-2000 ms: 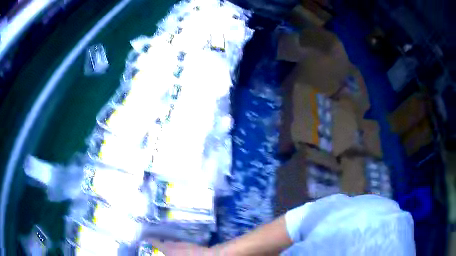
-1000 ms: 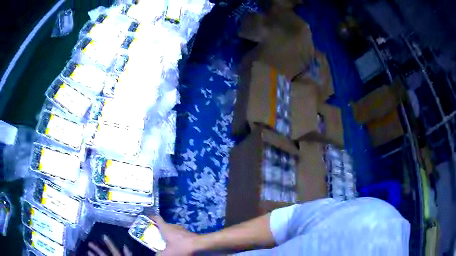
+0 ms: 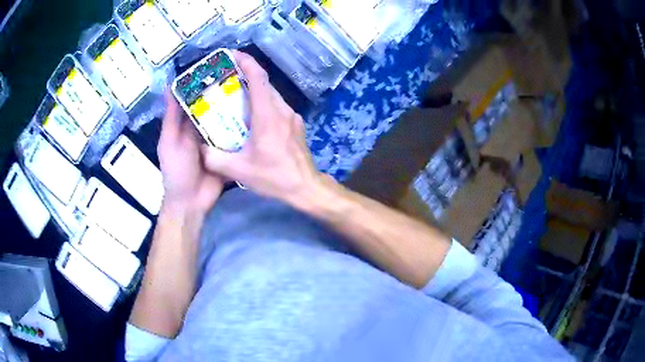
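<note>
An open shell [image 3: 216,102] with a green circuit board at its far end, a yellow band and a white battery is held up between both hands, near the top centre-left. My left hand [image 3: 185,152] grips its left side. My right hand [image 3: 272,141] grips its right side, with the thumb across the near end. Several plain white covers [image 3: 117,212] with dark slots lie on the black surface left of my left forearm. A row of open shells [image 3: 117,67] in clear bags lies beyond them.
A stack of bagged shells [image 3: 318,46] stands beyond my right hand. White slips lie over the blue floor [image 3: 346,138]. Open brown cartons [image 3: 403,162] with white units stand at right. A pale grey box [image 3: 32,300] with green and red buttons is at lower left.
The view has swung left towards the covers and grey box. The shell, earlier in my right hand alone, has been raised and is now held by both hands.
</note>
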